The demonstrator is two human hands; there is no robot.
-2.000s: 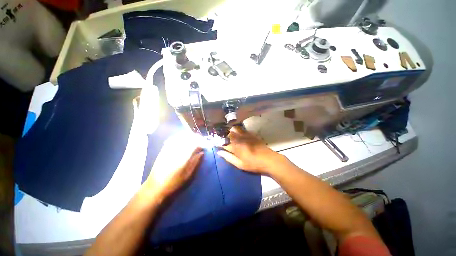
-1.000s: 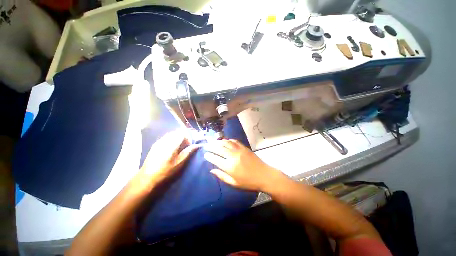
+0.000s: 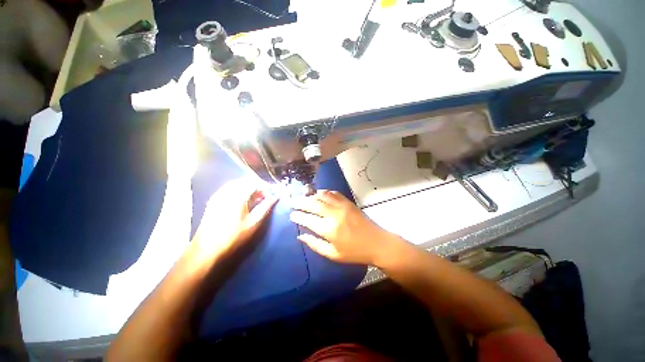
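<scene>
A navy garment panel, bright blue under the lamp, lies under the needle area of the white sewing machine and hangs toward me. A thin curved seam line runs down it. My left hand lies on the cloth left of the needle, its fingertips washed out by glare. My right hand lies on the cloth just right of the needle, fingers spread and pressing down. The presser foot is between my fingertips, mostly lost in glare. Neither hand visibly grips the cloth.
Another navy panel lies at left with a white piece at its edge. A cream tray stands behind. Grey metal snips lie right of the needle. Dark clutter sits at the table's right end.
The right hand has shifted from close beside the needle to lie flatter on the cloth. The cloth's seam line has changed shape and position. The whole view has shifted slightly.
</scene>
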